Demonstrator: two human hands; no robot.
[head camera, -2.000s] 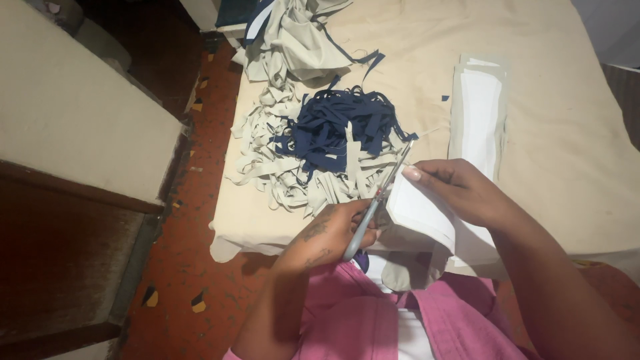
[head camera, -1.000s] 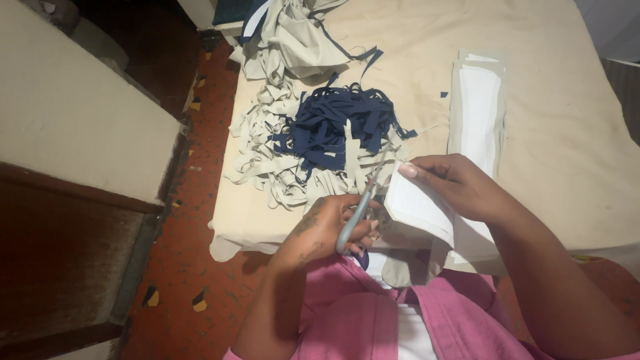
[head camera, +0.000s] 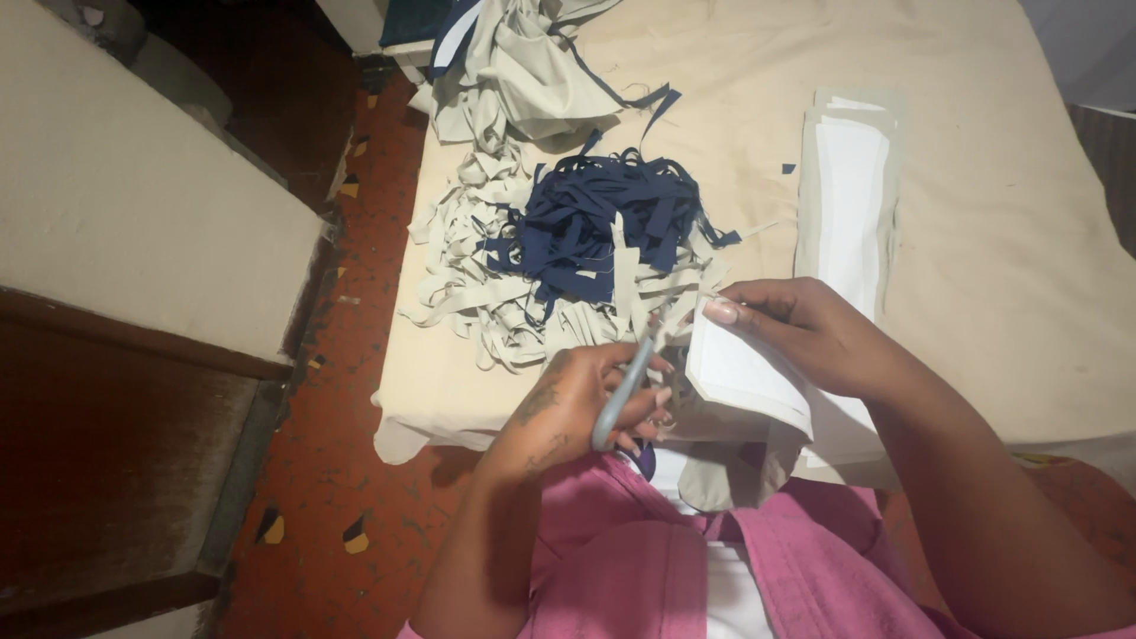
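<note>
Scissors with grey handles (head camera: 624, 390) are in my left hand (head camera: 581, 404), their blades pointing up toward the heap of scraps; motion blurs the blade tips. My right hand (head camera: 799, 333) pinches the upper edge of a white panel with a pale fabric border (head camera: 750, 373), thumb on top. The panel hangs over the near table edge, just right of the scissors. Beyond my left hand lie a tangle of navy fabric strips (head camera: 577, 235) and a spread of pale grey-beige strips (head camera: 497, 311) around it.
Right of the strips lies a stack of long pale fabric pieces with white panels (head camera: 852, 195). Crumpled grey-beige cloth (head camera: 532, 80) sits at the table's far left corner. A small navy scrap (head camera: 788, 169) lies mid-table. A beige cloth (head camera: 967, 293) covers the table.
My left hand and the scissors have drawn back a little from the panel's edge compared with two seconds ago. The right hand still pinches the panel in nearly the same place.
</note>
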